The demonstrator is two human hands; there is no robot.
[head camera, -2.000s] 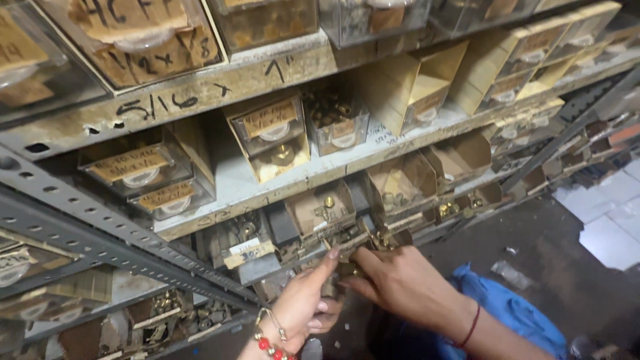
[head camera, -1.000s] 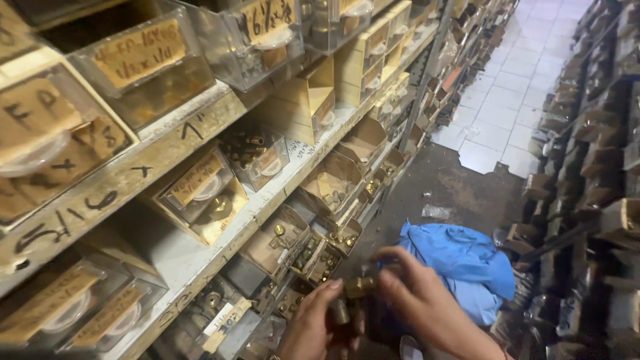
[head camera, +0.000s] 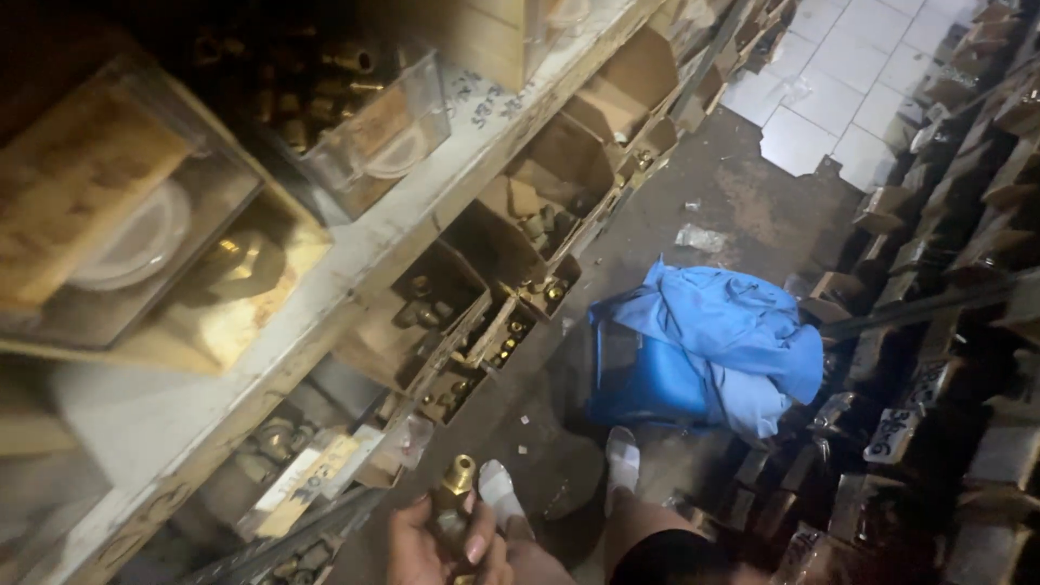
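At the bottom edge, my left hand (head camera: 435, 544) holds a brass threaded fitting (head camera: 460, 475) between its fingers, the fitting's open end pointing up. A bit of brass also shows low between the fingers, mostly cut off by the frame. My right hand is not in view. Left of and above the held fitting, small cardboard bins (head camera: 443, 390) hold brass fittings. A clear-fronted drawer (head camera: 138, 236) with a large brass fitting inside stands on the shelf at the left, beside a clear bin (head camera: 382, 138) of fittings.
A metal shelf edge (head camera: 325, 313) crosses diagonally at the left. A blue cloth (head camera: 731, 333) lies over a blue container (head camera: 650, 378) on the dark floor, just beyond my feet (head camera: 621, 459). Rows of bins (head camera: 886, 435) line the right side. White tiles (head camera: 829, 89) show farther off.
The view has swung down and right from the shelves to the floor. My right hand, beside my left hand in both earlier frames, has gone out of view.
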